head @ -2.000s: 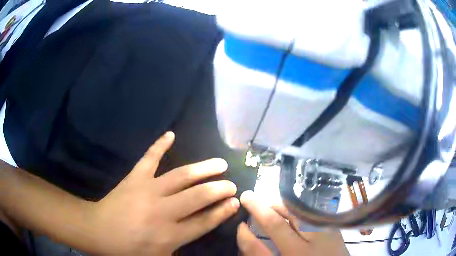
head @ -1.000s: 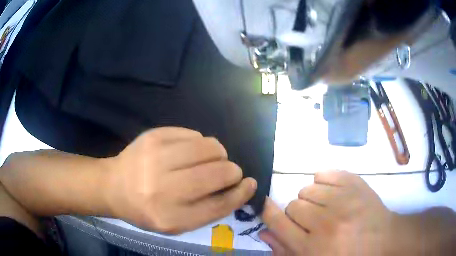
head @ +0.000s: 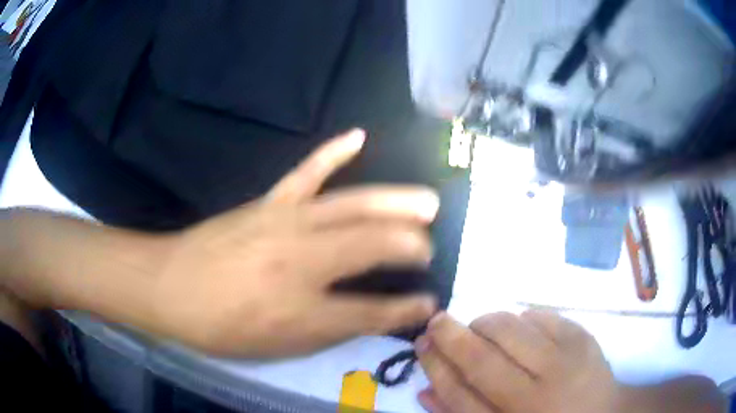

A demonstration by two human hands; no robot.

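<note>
A large black fabric piece (head: pixel 242 89) lies on the white table, with its right edge beside the lit presser foot and needle area (head: pixel 462 143). My left hand (head: pixel 307 258) lies on the fabric with its fingers spread and slightly blurred. My right hand (head: pixel 516 363) is at the fabric's lower right corner, its thumb and forefinger pinched at the edge, close to my left hand's lowest finger. The pinched edge is mostly hidden by the fingers.
The white sewing machine head (head: pixel 452 56) hangs over the upper right. A translucent blue-grey cup (head: pixel 593 230), an orange-brown utility knife (head: pixel 641 256) and black-handled scissors (head: pixel 692 319) lie right. A yellow tape tab (head: pixel 357 392) and a dark thread loop (head: pixel 394 368) are near the front edge.
My left hand has gone from curled to spread fingers on the fabric. My right hand stays at the fabric's corner. The view has shifted, and more of the machine head shows than one second ago.
</note>
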